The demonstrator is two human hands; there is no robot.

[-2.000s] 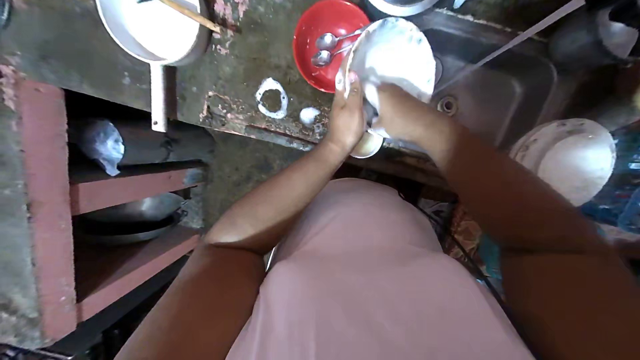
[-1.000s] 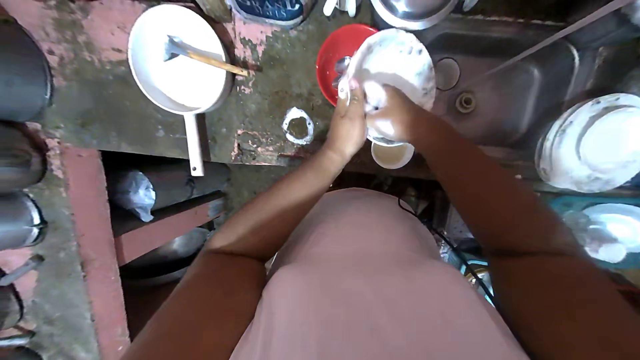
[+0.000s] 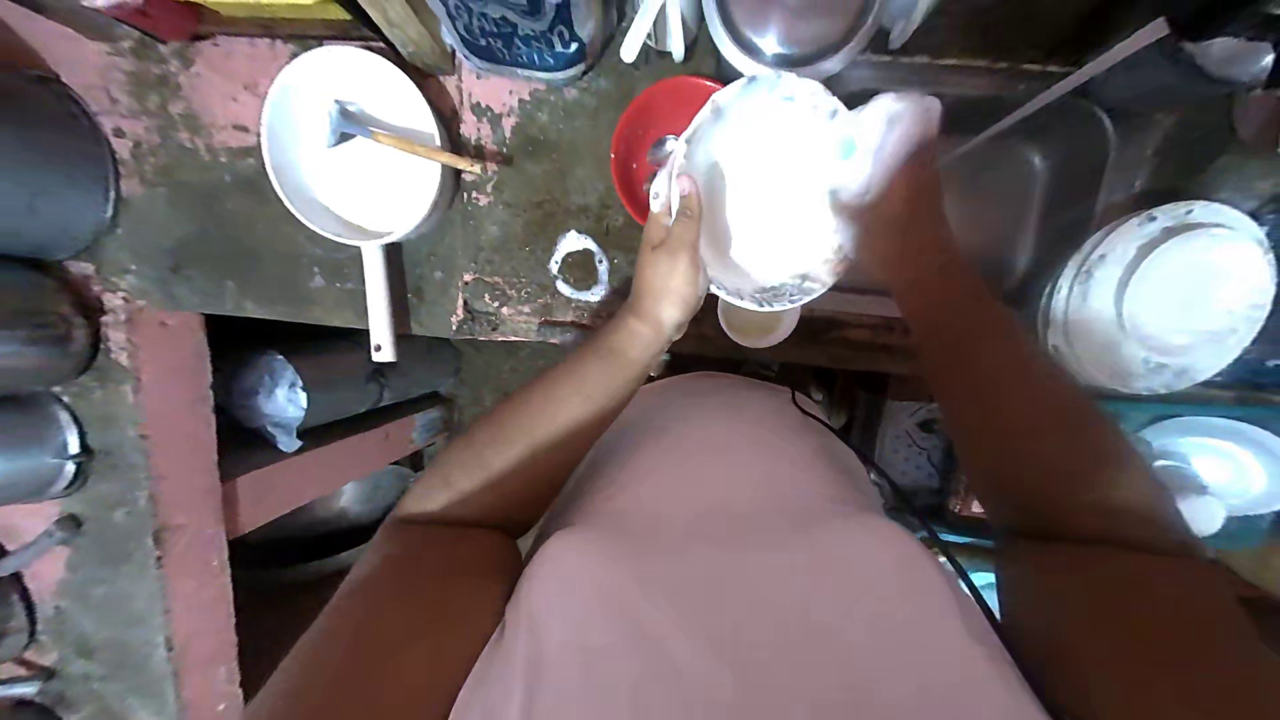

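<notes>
My left hand [image 3: 678, 255] grips the left rim of a white plate [image 3: 770, 190] with a patterned edge, its thumb on top. At the plate's right edge is my right hand [image 3: 890, 190], blurred, closed on a whitish, foamy cloth or sponge [image 3: 885, 140]. Behind the plate, partly covered by it, a red bowl [image 3: 640, 135] holds a metal spoon [image 3: 662, 150]. Just below the plate shows a small pale bowl [image 3: 758, 325]. A ring of suds [image 3: 580, 266] lies on the counter left of my left hand.
A white saucepan [image 3: 340, 190] with a wooden-handled utensil sits left on the worn counter [image 3: 200, 220]. The steel sink [image 3: 1060, 190] is at right, stacked plates [image 3: 1160, 300] beyond it. Dark pots [image 3: 45, 160] line the left edge. A metal basin [image 3: 790, 30] stands behind.
My right hand has moved from over the plate's lower part to its right edge, bringing the foamy cloth or sponge into sight. My left hand keeps its hold. The view has shifted toward the left.
</notes>
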